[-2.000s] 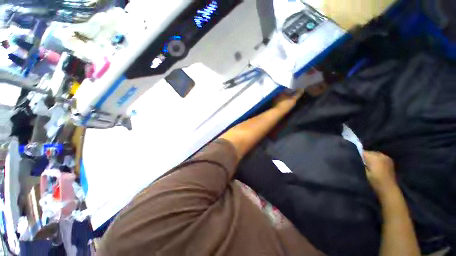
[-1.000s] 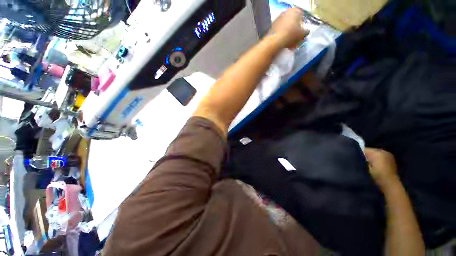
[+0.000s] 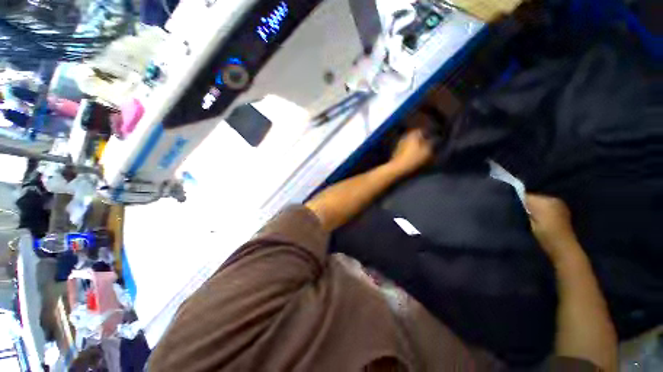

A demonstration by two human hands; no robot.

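Black cloth (image 3: 472,254) covers my lap and spreads to the right. My left hand (image 3: 414,150) is low beside the table's blue front edge, over the dark cloth. Its fingers are blurred against the dark, so I cannot tell whether it holds anything. My right hand (image 3: 548,216) is closed on a narrow white strip (image 3: 509,182), which sticks out towards the upper left over the black cloth. A small white label or paper slip (image 3: 407,226) lies on the black cloth between my forearms.
The white sewing machine (image 3: 291,76) with its lit display stands on the white table (image 3: 182,247). A dark phone (image 3: 250,124) lies beside it. Pale thin scraps (image 3: 389,78) lie at the machine's right end. A pink basket (image 3: 105,294) with scraps is at the far left.
My left hand reached up to the machine's right end, then came back down beside the table edge. A small pale piece on the cloth near my left arm no longer shows. My right hand keeps the strip.
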